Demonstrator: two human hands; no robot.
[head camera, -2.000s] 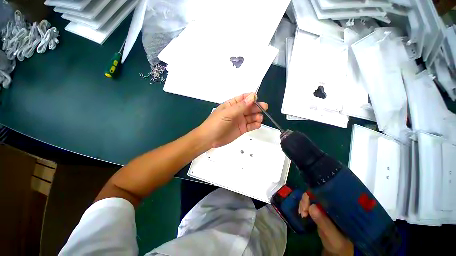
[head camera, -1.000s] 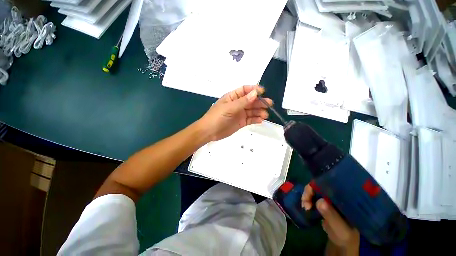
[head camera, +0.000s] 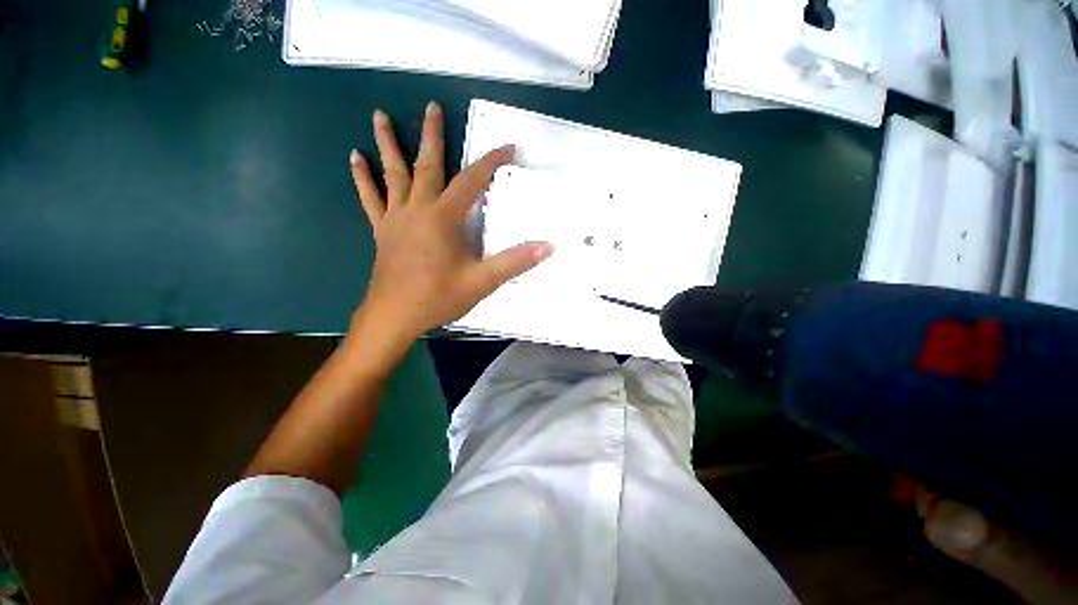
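Observation:
The white panel housing (head camera: 662, 189) lies flat at the near table edge, with a raised block and small holes. My left hand (head camera: 432, 236) is spread with its fingers apart, thumb and index finger over the panel's left side, holding nothing visible. My right hand (head camera: 963, 532) is partly hidden at the lower right, gripping the dark blue drill driver (head camera: 863, 355). The thin driver bit (head camera: 629, 305) points left, its tip over the panel's lower middle; I cannot tell if it touches. Whether a screw is at the tip is too small to tell.
Cover plates (head camera: 449, 47) are stacked behind the panel, with more plates (head camera: 786, 71) at the back right. Wrapped panels (head camera: 934, 213) stand at the right. Loose screws (head camera: 246, 21) and a yellow-green screwdriver (head camera: 117, 38) lie at the back left. A carton (head camera: 47, 473) is below the table.
My left hand has left the bit tip and opened over the panel's left side. The drill has swung, its bit now over the panel. The view has shifted down towards the panel.

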